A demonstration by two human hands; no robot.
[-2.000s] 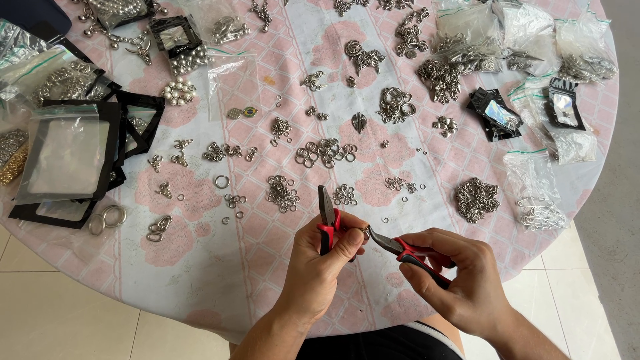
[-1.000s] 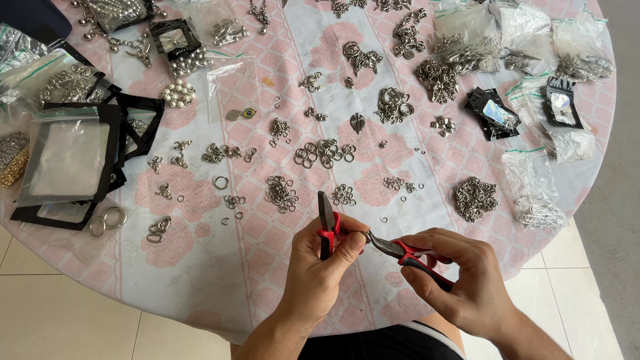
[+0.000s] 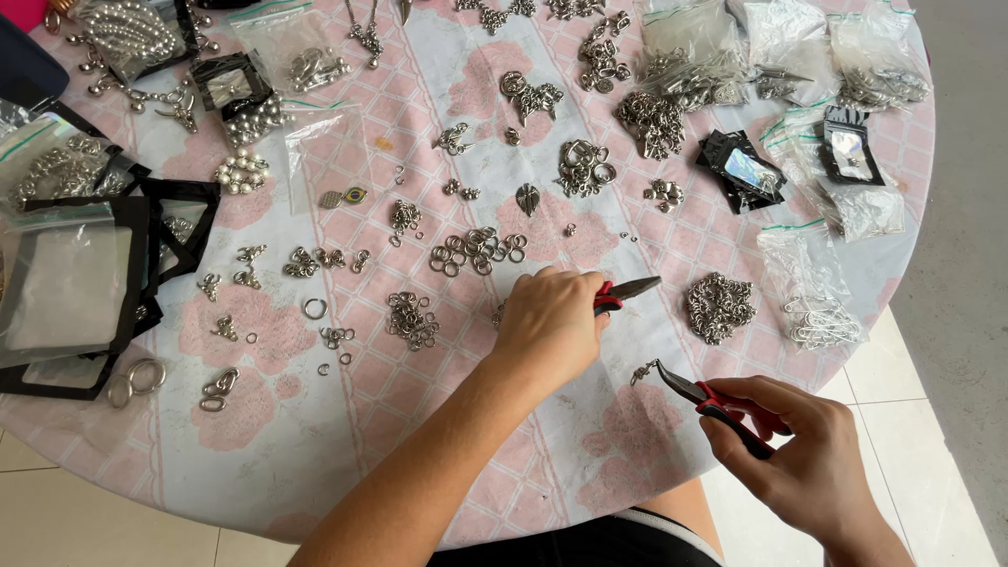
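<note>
My left hand [image 3: 551,327] is over the middle of the table with red-handled straight-nosed pliers [image 3: 630,289] in its grip, their jaws pointing right. It covers part of a small ring pile. Lower right, my right hand [image 3: 795,449] holds red-and-black bent-nose pliers [image 3: 685,386]. At the tip of their jaws hangs a short piece of small metal links [image 3: 642,372]. Larger jump rings [image 3: 480,250] lie beyond my left hand, and a heap of smaller jump rings [image 3: 413,321] lies left of it. A coiled metal chain [image 3: 720,308] rests above my right hand.
Zip bags of metal findings [image 3: 697,75] stand at the back right, with a bag of safety pins [image 3: 819,323] below. Black-framed pouches [image 3: 71,283] are stacked at the left. A leaf charm [image 3: 528,200] and large rings [image 3: 146,376] also lie on the patterned tablecloth [image 3: 276,488].
The hands were close together with both pliers near each other. My left hand has moved forward over the small findings, its pliers now pointing right, and the hands are apart.
</note>
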